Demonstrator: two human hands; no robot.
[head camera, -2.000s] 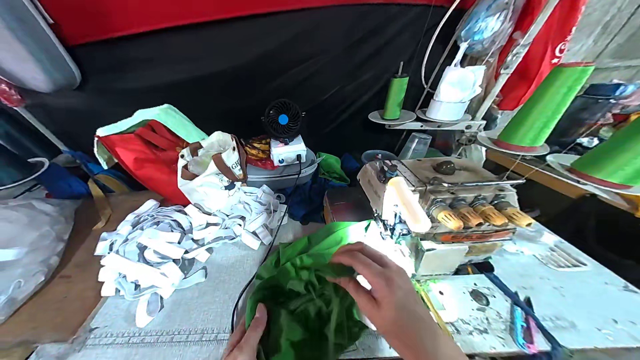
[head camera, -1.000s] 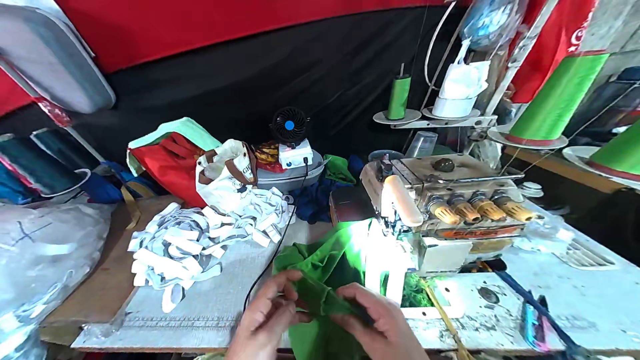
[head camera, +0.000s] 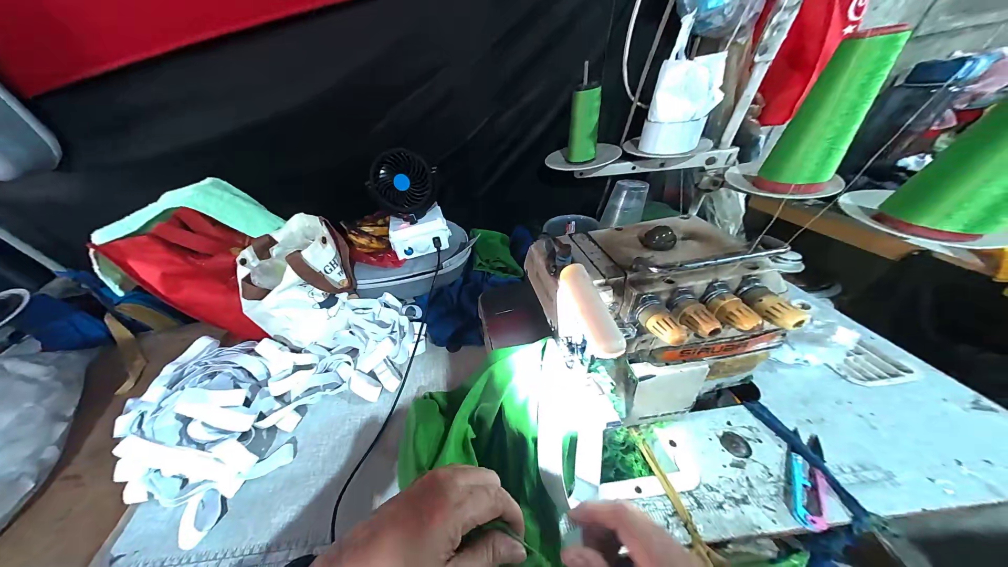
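Note:
Green fabric (head camera: 472, 417) lies at the front of the overlock sewing machine (head camera: 661, 291), partly under its brightly lit needle area. My left hand (head camera: 441, 520) grips a folded part of this fabric near the bottom edge of the view. A white strip (head camera: 555, 441), washed out by the lamp, runs down from the needle area toward my right hand. My right hand (head camera: 630, 539) is at the bottom edge, its fingertips at the strip's lower end; glare and the frame edge hide whether it pinches the strip.
A heap of white elastic strips (head camera: 228, 409) lies on the left. A black cable (head camera: 378, 441) crosses the table from a small fan (head camera: 402, 183). Thread snips (head camera: 807, 484) lie at the right. Green thread cones (head camera: 835, 110) stand behind the machine, near a white bag (head camera: 307, 268).
Both hands have moved down toward the bottom edge. My right hand, on the green fabric a second ago, is now beside the white strip. My left hand still has hold of the fabric.

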